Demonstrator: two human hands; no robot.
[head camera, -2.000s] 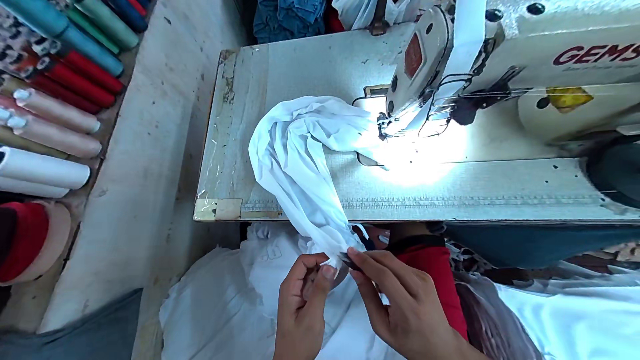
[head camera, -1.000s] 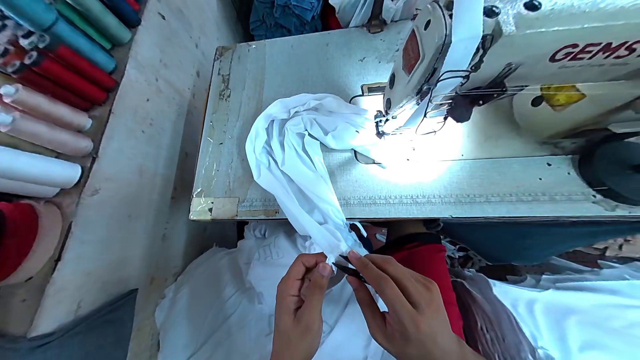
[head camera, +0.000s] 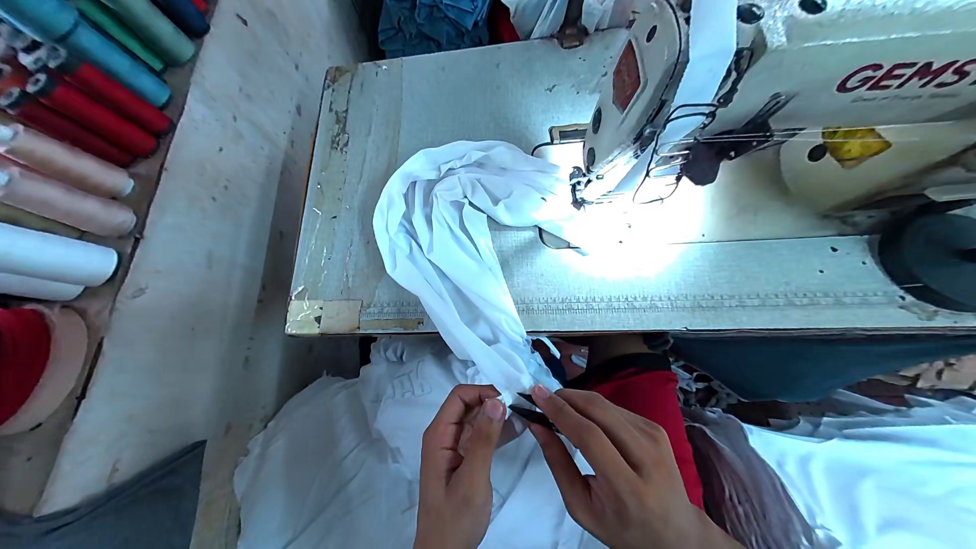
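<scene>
White fabric (head camera: 450, 236) runs from under the needle area of a sewing machine (head camera: 637, 99), curves over the table and hangs past its front edge. My left hand (head camera: 463, 457) pinches its lower end between thumb and fingers. In my right hand (head camera: 610, 457) is a small dark pointed tool, probably thread snips (head camera: 534, 415), its two tips parted beside the fabric by my left fingertips. More white cloth (head camera: 320, 457) lies below my hands, over the lap. The palm side of my right hand is hidden.
Thread spools (head camera: 91, 107) in several colours lie at the left, beyond a pale wooden ledge (head camera: 191, 213). The machine table (head camera: 366, 221) has a worn front-left corner. A black handwheel-like disc (head camera: 934, 259) sits at the right. White fabric (head camera: 884, 473) also lies at the lower right.
The tips of the dark tool show more plainly apart than two seconds ago. Both hands stay at the fabric's lower end, and the cloth on the table keeps its shape.
</scene>
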